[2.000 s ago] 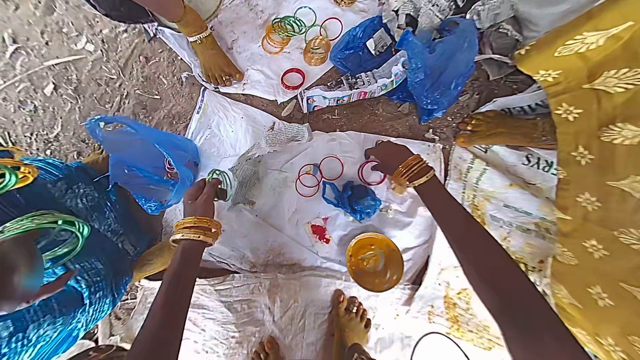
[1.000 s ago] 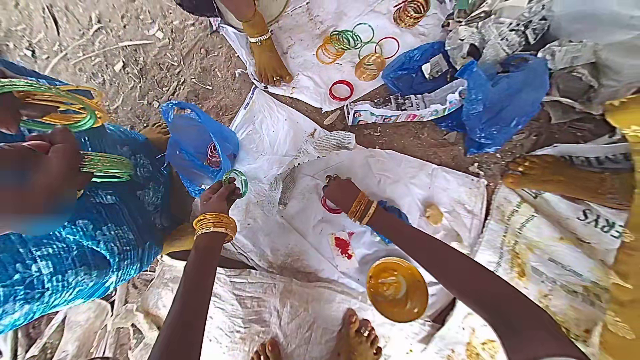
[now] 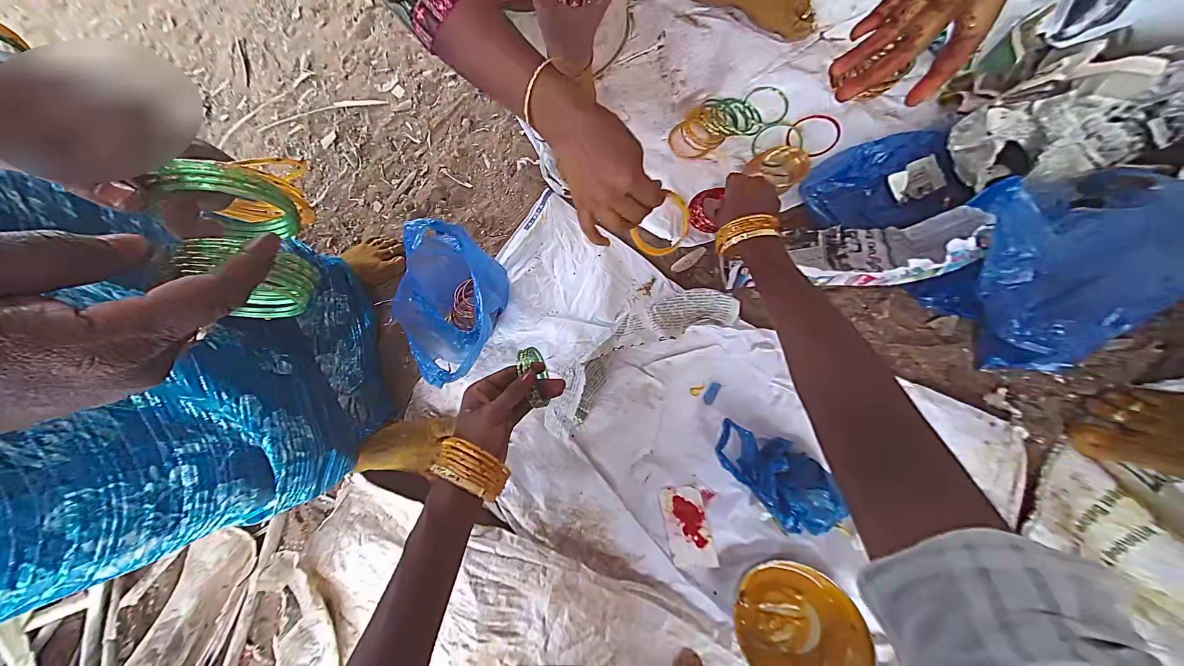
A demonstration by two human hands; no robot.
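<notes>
My left hand [image 3: 498, 402], with gold bangles at its wrist, holds a small bunch of green bangles [image 3: 531, 363] upright between thumb and fingers. My right hand [image 3: 747, 199] reaches far across the white sheet to the red bangles [image 3: 707, 209]; its fingers touch or grip them, which of the two I cannot tell. Just left of it, another person's hand holds a yellow bangle [image 3: 668, 227]. Green bangles [image 3: 733, 117] and orange ones [image 3: 696, 136] lie behind my right hand. Crumpled blue plastic [image 3: 784, 476] rests on the near sheet.
An open blue plastic bag [image 3: 447, 301] with reddish bangles inside stands left of the sheet. A yellow bowl [image 3: 803, 615] sits near my right sleeve. At the left, a person's hands hold green and yellow bangles [image 3: 245, 236]. Newspaper and blue bags [image 3: 1064, 268] lie at the right.
My right hand has moved from the near sheet, beside the crumpled blue plastic, out to the far red bangles. Another person's hand with a yellow bangle has come in at the top.
</notes>
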